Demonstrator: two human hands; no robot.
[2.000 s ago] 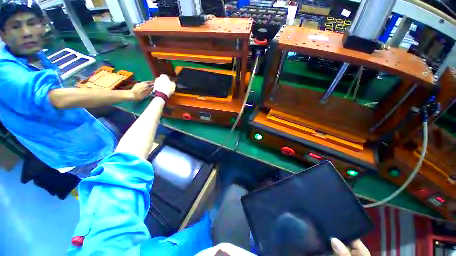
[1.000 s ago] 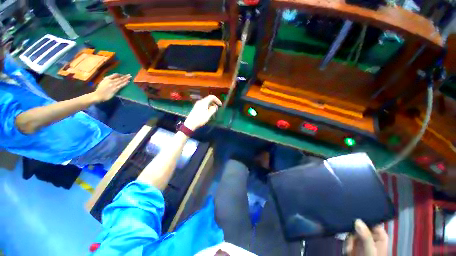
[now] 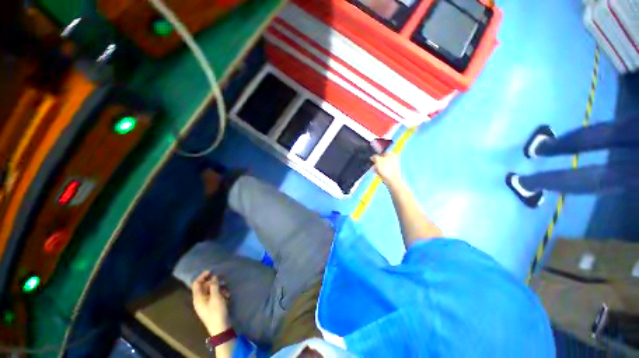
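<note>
A white foam tray (image 3: 296,165) lies low beside my knees, with dark tablets in its slots. My right hand (image 3: 384,162) is at its right end, fingers on the edge of a black tablet (image 3: 343,158) that lies at the end slot and reaches over the rim. The fingertips are blurred. My left hand (image 3: 210,302), with a dark red wristband, is over my left thigh, empty, its fingers loosely curled.
Taller red and white trays (image 3: 392,66) stand beyond the white tray, with tablets on top. A press (image 3: 70,189) with green lights and a pale hose (image 3: 210,77) are at left. A person's legs (image 3: 581,164) and cartons (image 3: 588,269) are at right.
The view has swung right, from the presses to the trays. My right hand has carried the tablet from before the presses to the white tray. My left hand has drawn back over my thigh.
</note>
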